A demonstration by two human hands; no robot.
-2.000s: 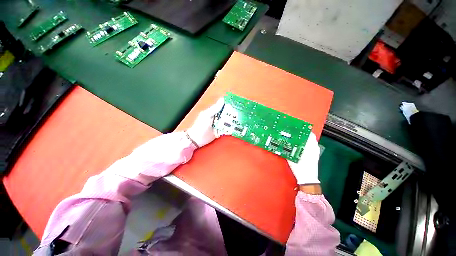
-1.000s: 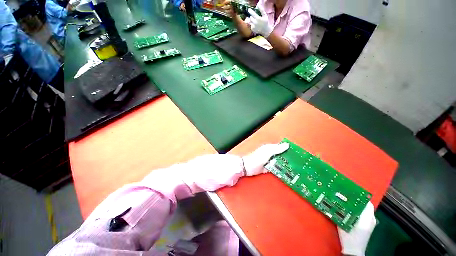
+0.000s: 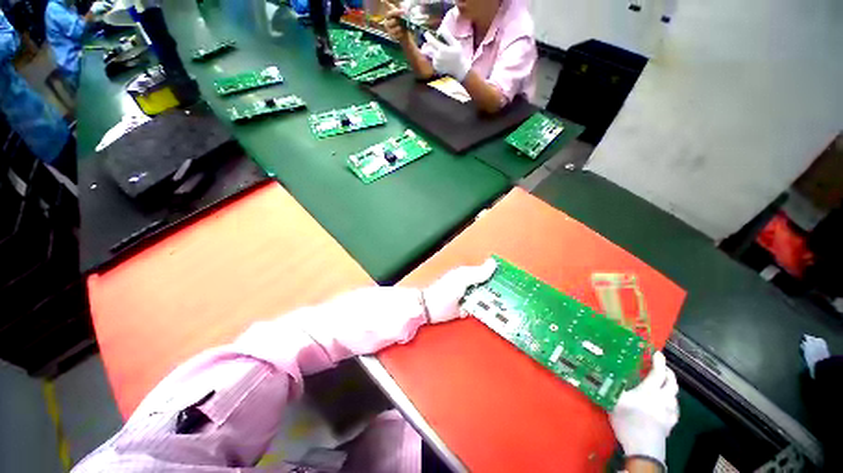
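Observation:
A green circuit board [image 3: 559,328] is held over the red-orange mat [image 3: 518,406], its flatter face with small chips and white marks up. My left hand [image 3: 459,290], in a white glove, grips its upper left end. My right hand [image 3: 647,413], also gloved, grips its lower right end. A thin pale green template with cut-out windows [image 3: 603,291] shows just behind the board's right part, over the mat. Its lower part is hidden by the board; I cannot tell whether it is held.
Several green boards [image 3: 389,155] lie on the green bench [image 3: 407,208] beyond. A second red-orange mat [image 3: 222,296] is at left. Black pads [image 3: 453,115] lie farther off. A person in pink [image 3: 504,55] works across the bench. A metal-edged recess [image 3: 739,383] is at right.
The view has shifted, so the bench beyond shows more than at first. The pale template has come into sight behind the board. Both hands still hold the board.

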